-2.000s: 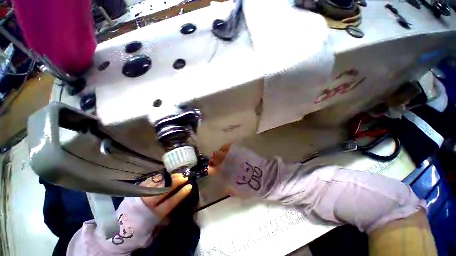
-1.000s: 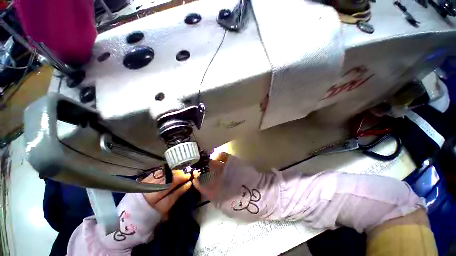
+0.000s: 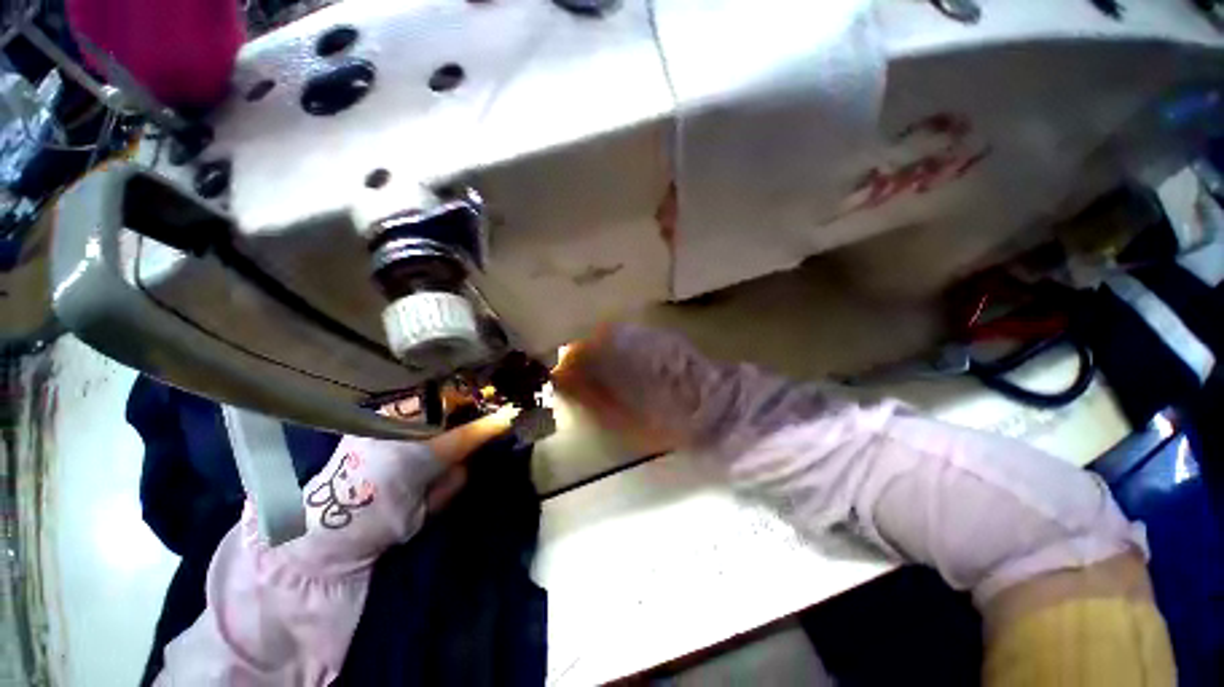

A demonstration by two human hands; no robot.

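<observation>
The dark cloth (image 3: pixel 456 584) hangs below the needle area and spreads to the left under my left arm. My left hand (image 3: pixel 463 450) lies on the cloth with its fingertips at the presser foot (image 3: pixel 534 424); the fingers are partly hidden by the machine head. My right hand (image 3: pixel 591 383) is blurred, just right of the presser foot under the arm of the sewing machine (image 3: pixel 577 148); its fingers are hard to make out, and I cannot tell if it holds anything. The pale tension dial (image 3: pixel 430 326) is above my left fingertips. A small lamp glow shows between the hands.
Scissors (image 3: pixel 1034 365) with black and red handles lie right on the bed (image 3: pixel 671 557). A pink thread cone (image 3: pixel 168 47) stands top left. A white strip (image 3: pixel 266 470) hangs at the head's left end. A white band (image 3: pixel 779 161) drapes over the head. A blue crate (image 3: pixel 1165 503) is at right.
The view has shifted, so the machine sits higher in the picture. My right hand has moved slightly right, away from the needle area. More dark cloth shows below my left hand.
</observation>
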